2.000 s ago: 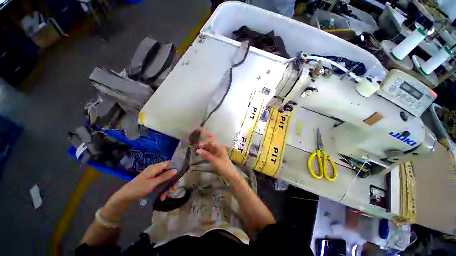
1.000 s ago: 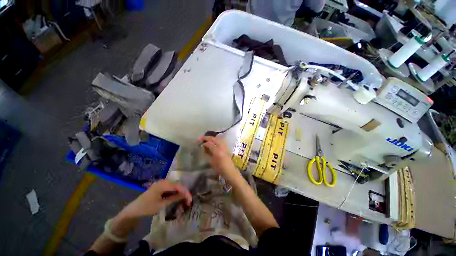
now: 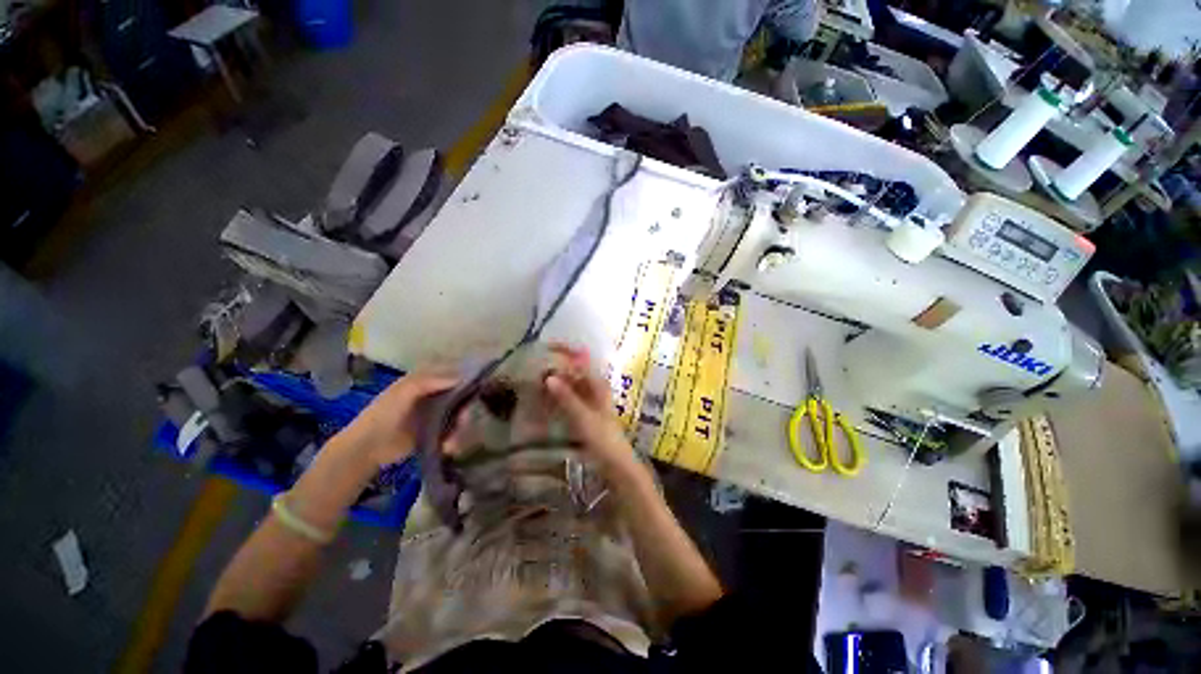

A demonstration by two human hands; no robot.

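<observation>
A long narrow grey fabric band (image 3: 569,270) lies across the white table and runs over its near edge to my left hand. My left hand (image 3: 406,411) holds the band, and its end hangs down over the beige-brown apron (image 3: 514,560). My right hand (image 3: 580,406) is just to the right, over the apron near the table edge, with its fingers bent. It is blurred, and I cannot tell whether it holds anything.
The white JUKI sewing machine (image 3: 948,310), yellow PIT tape (image 3: 698,388) and yellow-handled scissors (image 3: 826,437) are on the right. A white bin (image 3: 817,129) stands behind. Grey cut pieces (image 3: 306,253) and a blue crate (image 3: 217,458) are at left. A person (image 3: 698,33) is beyond.
My left hand has moved up towards the table edge and now has the band in it. The band lies straighter. The dark piece at my left hand over the apron no longer shows there.
</observation>
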